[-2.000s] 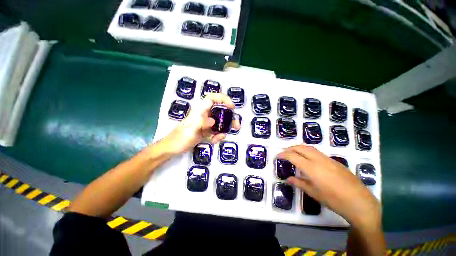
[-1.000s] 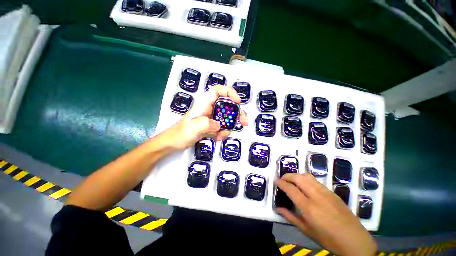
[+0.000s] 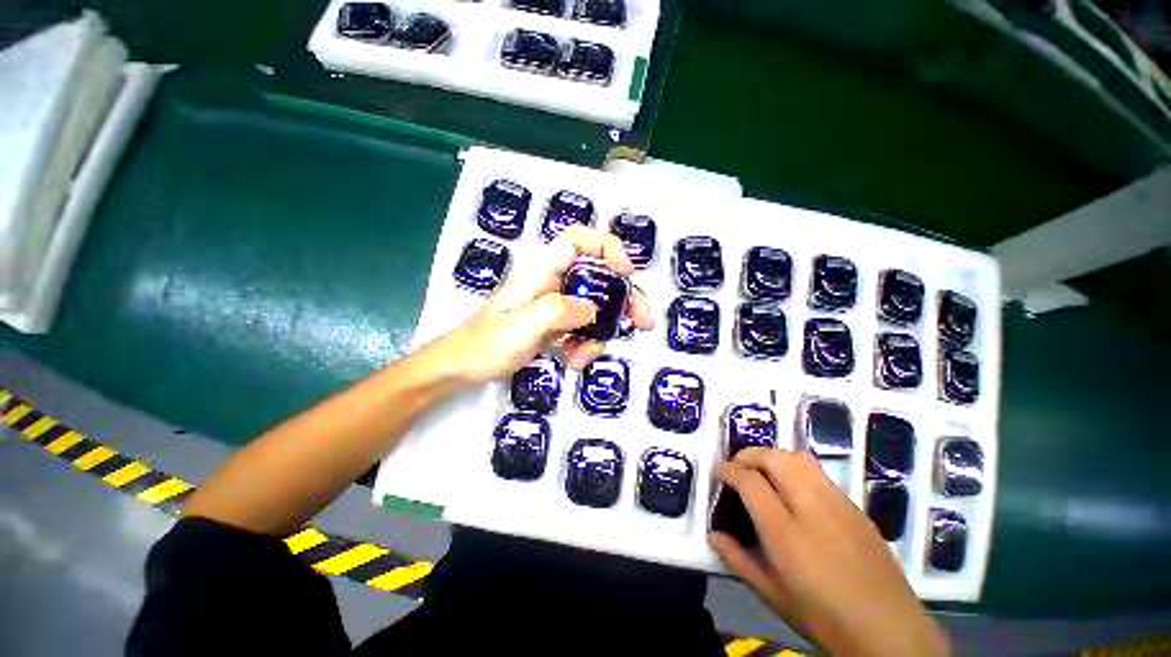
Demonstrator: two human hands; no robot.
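My left hand (image 3: 546, 315) holds a smartwatch (image 3: 597, 303) above the left part of the foam tray, its dark screen up with a small bluish light on it and the thumb on the glass. My right hand (image 3: 809, 533) has its fingers around a dark watch (image 3: 733, 516) in the front row of the tray; the fingers partly cover it, and whether it is lifted cannot be told. The white foam tray (image 3: 430, 462) holds rows of black strapless watches, some with pale, silvery tops at the right.
A second loaded tray (image 3: 475, 84) lies beyond on the green surface (image 3: 283, 244). White slabs (image 3: 64, 167) are stacked at the far left. A pale post (image 3: 1092, 238) stands at the right. Striped tape (image 3: 109, 465) marks the floor below.
The screen in my left hand went from dark to a coloured icon grid, then to mostly dark. My right hand moved from the inner watch to the front-row one. The view has shifted slightly.
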